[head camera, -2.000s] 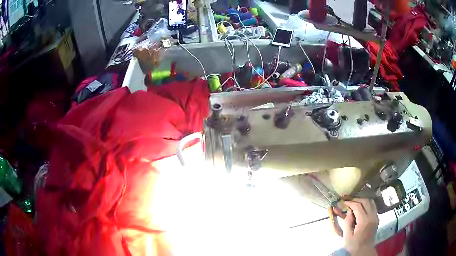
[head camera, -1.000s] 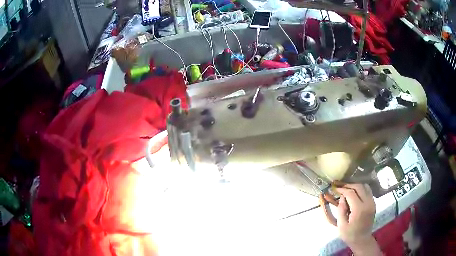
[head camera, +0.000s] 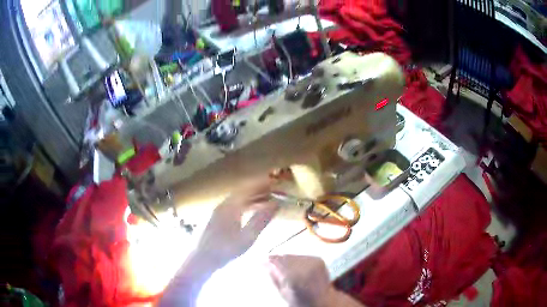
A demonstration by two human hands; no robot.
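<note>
Orange-handled scissors (head camera: 333, 217) lie on the white machine bed (head camera: 384, 225), under the right part of the beige sewing machine head (head camera: 240, 157). My left hand (head camera: 237, 219) reaches over the bed, its fingertips near the scissor blades; blur hides whether it touches or holds anything. My right hand (head camera: 303, 279) is low at the bed's front edge with fingers bent, below the scissors; glare hides its fingertips. Red fabric (head camera: 90, 240) is bunched left of the needle end, partly washed out by the lamp. The needle area is blurred.
A control panel (head camera: 424, 169) is at the bed's right corner. Red pieces with white print (head camera: 432, 240) hang at the lower right. Thread spools, cables and a lit phone (head camera: 117, 88) are behind the machine. A dark chair-like frame (head camera: 474, 54) stands at the upper right.
The view has turned right. My right hand has left the scissor handles and moved down and left. My left hand has come into view. More red cloth shows at the lower right.
</note>
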